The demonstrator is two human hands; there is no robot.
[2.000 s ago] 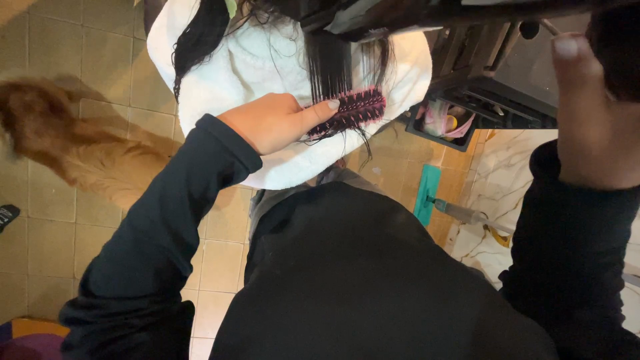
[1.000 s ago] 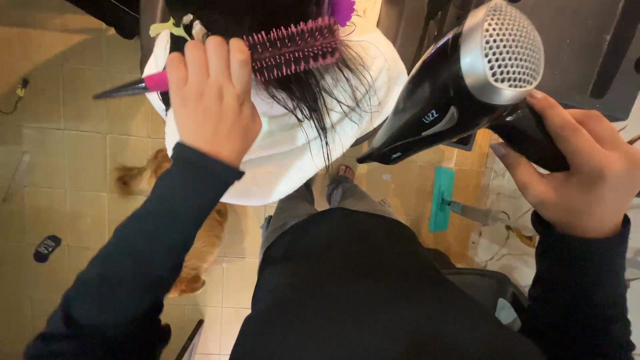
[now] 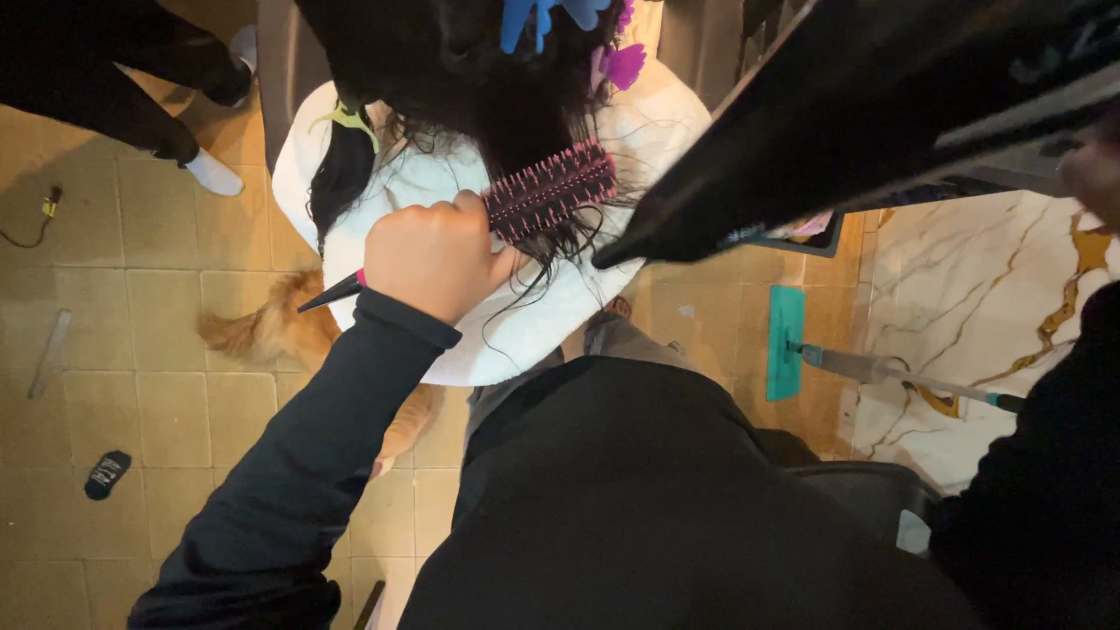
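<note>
My left hand [image 3: 437, 254] grips the handle of a pink and black round hairbrush [image 3: 551, 192], whose bristles lie in the dark hair [image 3: 516, 105] of a person wearing a white towel [image 3: 472, 346] over the shoulders. Loose damp strands hang past the bristles. A black hair dryer [image 3: 787, 140] slants in from the upper right, its narrow nozzle close to the towel's edge and right of the brush. Only part of my right hand [image 3: 1089, 179] shows at the right edge, by the dryer; its grip is mostly out of view. Blue, purple [image 3: 623, 66] and yellow-green [image 3: 354, 122] clips hold other hair.
An orange furry animal [image 3: 293, 324] is on the tiled floor at left, below the towel. Another person's legs [image 3: 131, 79] stand at upper left. A teal flat mop [image 3: 785, 343] and a black bin [image 3: 866, 490] are at right; a dark sock [image 3: 108, 474] lies at lower left.
The brush, raised above the towel with the hair over it one second ago, is now lower among the strands. The dryer has swung in closer, its nozzle beside the brush.
</note>
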